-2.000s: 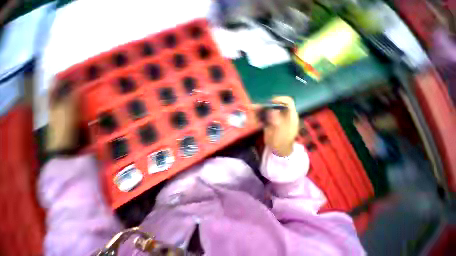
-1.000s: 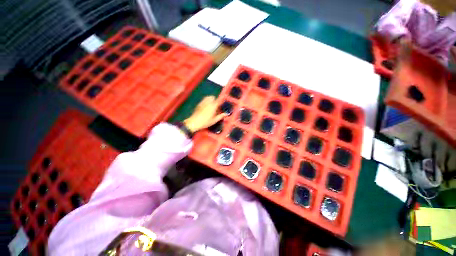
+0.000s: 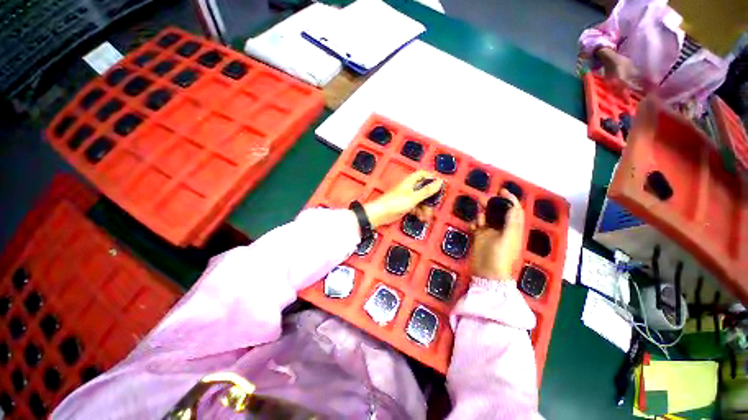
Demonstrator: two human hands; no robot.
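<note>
A red pocket tray [image 3: 332, 195] lies in front of me, partly on white paper, with dark watch units in most pockets; a few pockets at its left side are empty. My left hand [image 3: 402, 201] is over the upper middle of the tray, its fingers on a dark watch unit [image 3: 428, 187]. My right hand [image 3: 499, 238] is to its right, upright above the tray, its fingers around another watch unit [image 3: 497, 211]. Units in the near row [image 3: 382, 303] look whitish and shiny. My right forearm hides some pockets.
Stacked red trays [image 3: 215, 139], partly filled, stand at the left, with another tray [image 3: 107, 271] lower left. A clipboard [image 3: 373, 33] lies beyond. A tilted tray [image 3: 627, 164], cables [image 3: 648, 316] and yellow sheets [image 3: 677, 385] are at the right. Another person's hand [image 3: 615, 66] shows upper right.
My left hand has moved from the tray's left edge inward onto a unit. My right hand has come up over the tray and holds a unit. The tray has more empty pockets at left.
</note>
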